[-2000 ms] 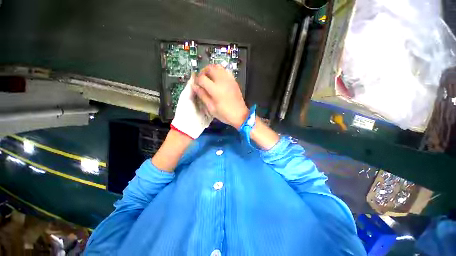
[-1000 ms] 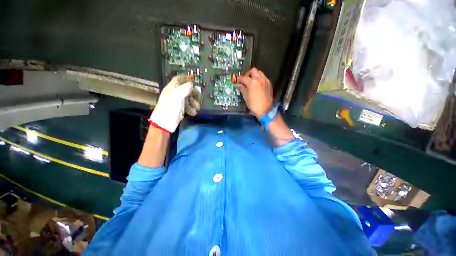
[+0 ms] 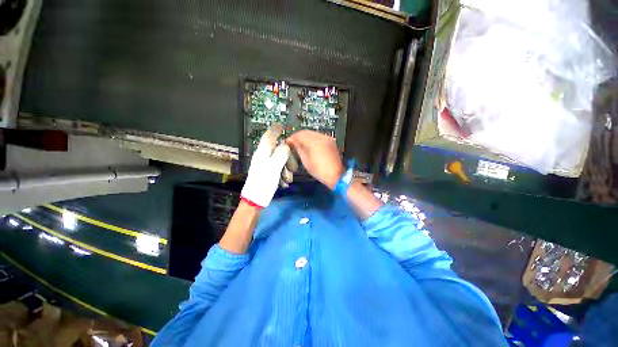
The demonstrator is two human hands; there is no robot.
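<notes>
A dark carrier fixture with green circuit boards lies on the conveyor in front of me. The upper left board and upper right board show; the lower ones are mostly hidden by my hands. My left hand, in a white glove with a red cuff, is over the lower left of the fixture. My right hand, bare with a blue wrist strap, is over the lower right. The fingertips of both hands come together near the fixture's middle. Whether a small part is between them cannot be told.
The dark conveyor has a metal rail on its right. A large carton with a clear plastic bag stands at the right. An open carton of small parts and silvery pieces lie lower right.
My hands were together, then apart over the two lower boards, and are now together again at the middle. The whole view has shifted, with the fixture appearing lower and further right than a second ago.
</notes>
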